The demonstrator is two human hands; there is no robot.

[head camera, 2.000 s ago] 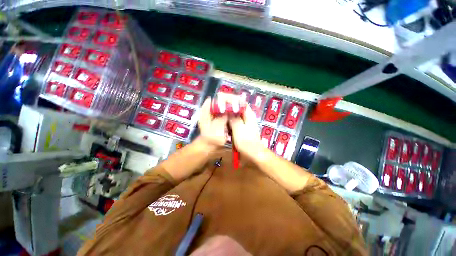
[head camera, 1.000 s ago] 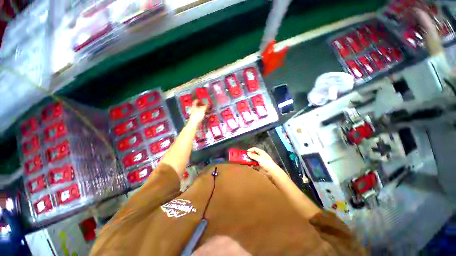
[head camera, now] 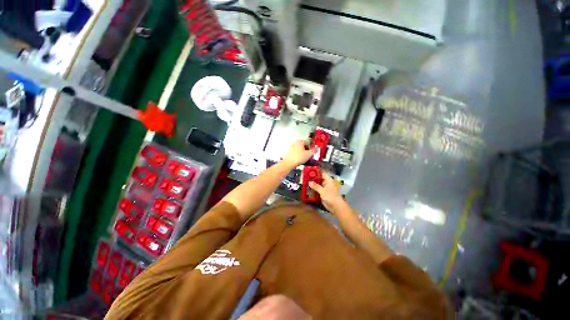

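My left hand [head camera: 299, 152] is at the left edge of a red housing [head camera: 321, 141] in the near fixture of the right-hand machine; its fingertips touch or nearly touch it, and whether they grip it is unclear. My right hand [head camera: 329, 191] holds another red housing [head camera: 310, 183] by its right side, just in front of that fixture. A third red housing [head camera: 272, 103] sits in the far fixture, below the dark driver head [head camera: 275, 75].
A clear tray [head camera: 199, 181] of red housings lies left on the dark worktop, with more trays beyond. A phone [head camera: 204, 140], a white fan [head camera: 210, 94] and an orange-red foot [head camera: 157, 119] stand between tray and machine. Grey floor lies right.
The view has turned right to the machine. My left hand has left the tray and is now at the near fixture. My right hand still holds a housing, now beside that fixture.
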